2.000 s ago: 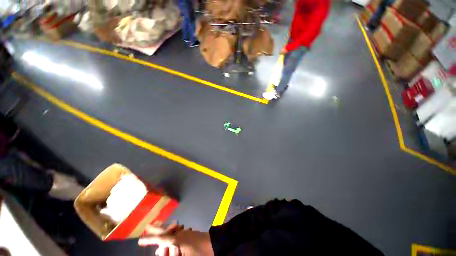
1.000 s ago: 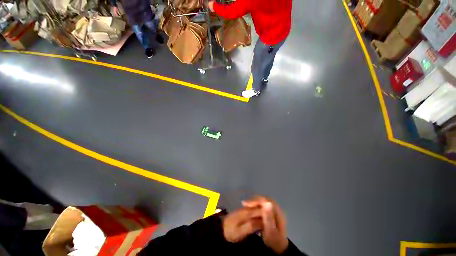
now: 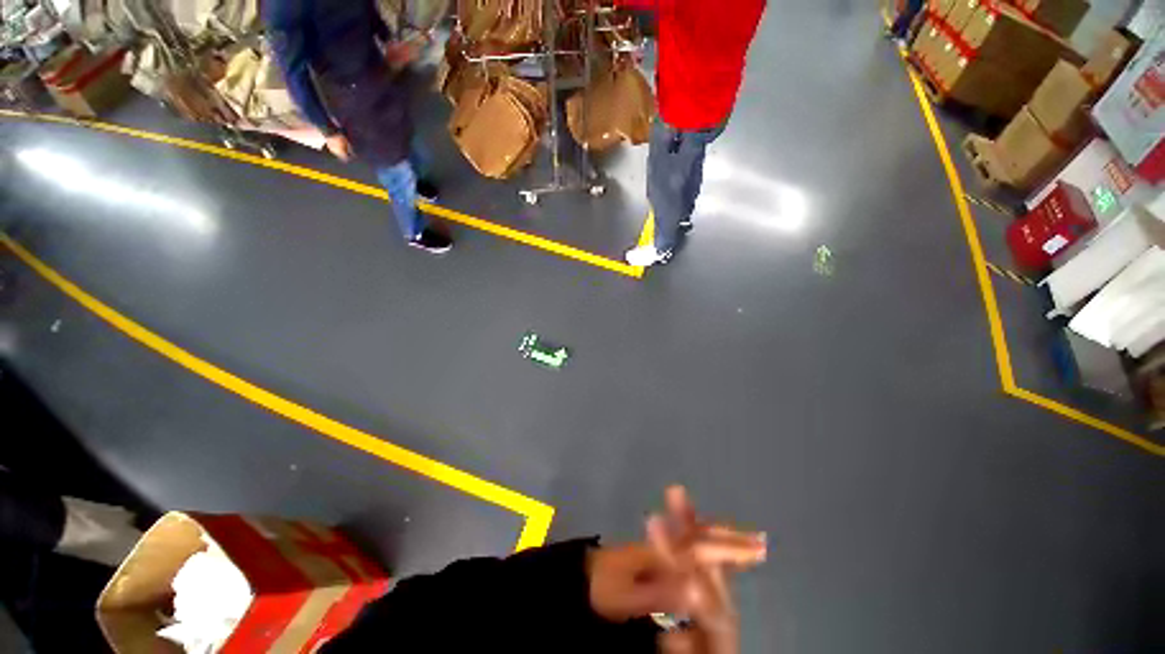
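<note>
My left hand (image 3: 629,580) reaches in from the lower left in a black sleeve, at the bottom centre of the view. My right hand (image 3: 707,595) is blurred and crosses over its fingers. The fingers of both hands are stretched out and apart, and no held object shows. The contact between the hands is too blurred to make out. An open red-and-brown carton (image 3: 300,577) with white contents (image 3: 208,600) stands on the floor at the lower left, apart from the hands.
A person in red (image 3: 705,64) stands beside a rolling rack (image 3: 552,115) hung with brown bags (image 3: 496,128). A person in dark clothes (image 3: 351,83) is left of it. Yellow lane lines (image 3: 313,419) cross the grey floor. Stacked cartons (image 3: 990,58) and a red box (image 3: 1050,224) are at right.
My hands stay together, with the fingers now more spread and crossed. The person in dark clothes has stepped forward onto the yellow line. The person in red has lowered the outstretched arm.
</note>
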